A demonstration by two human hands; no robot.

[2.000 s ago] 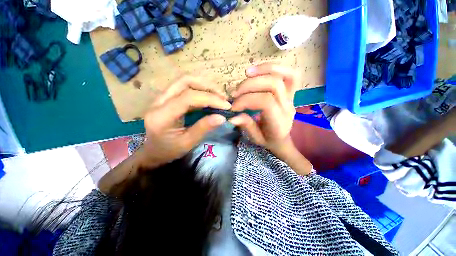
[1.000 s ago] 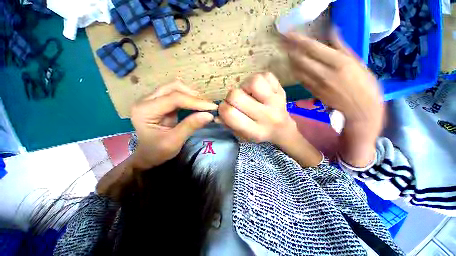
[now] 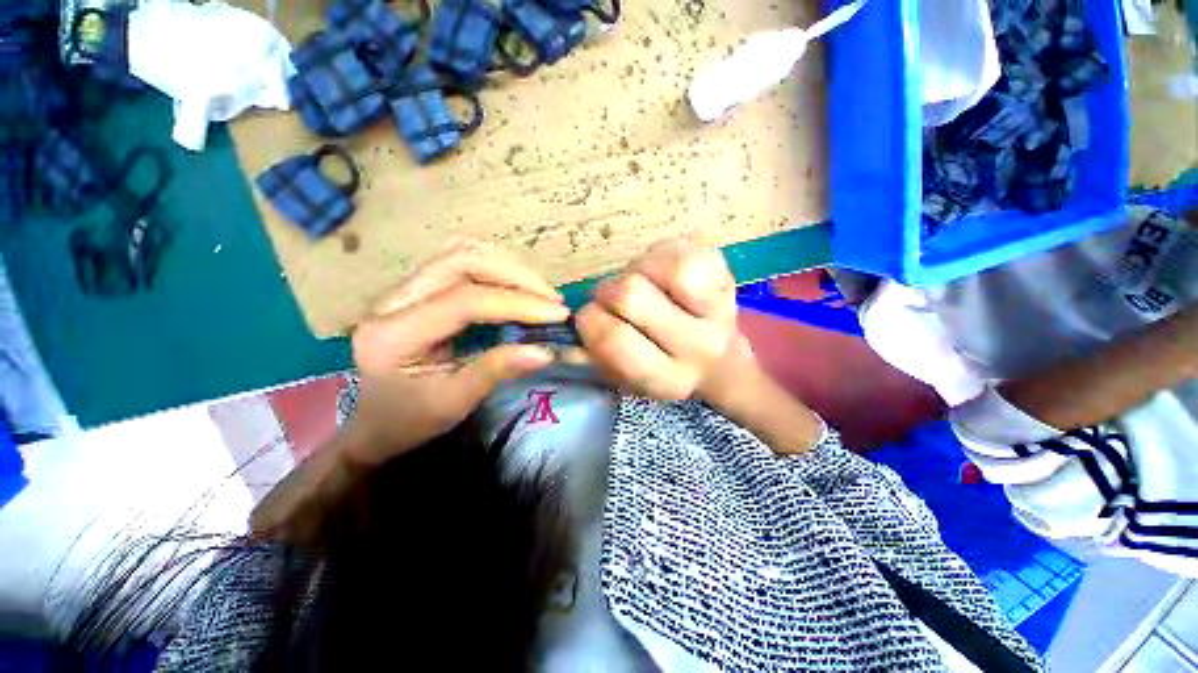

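Note:
My left hand (image 3: pixel 440 348) pinches a dark plaid fabric piece (image 3: pixel 532 334) between thumb and fingers, close to my chest. My right hand (image 3: pixel 664 322) has its fingers curled on the right end of the same piece. The fingers hide most of it. Several plaid hair ties (image 3: pixel 311 192) with black loops lie on the tan board (image 3: pixel 526 197), beyond my left hand. A white glue bottle (image 3: pixel 749 76) lies on the board at the upper right, its thin nozzle pointing right.
A blue bin (image 3: pixel 878 158) with a white liner and heaped plaid pieces stands at right. A crumpled white cloth (image 3: pixel 210 59) and dark loops (image 3: pixel 121 237) lie at left on the green surface (image 3: pixel 145 329). Another person's arm (image 3: pixel 1117 362) is at right.
Another person's hand, at the glue bottle one second ago, has withdrawn right. The bottle now lies slightly turned. My hands stay together on the piece, with slightly more of it showing.

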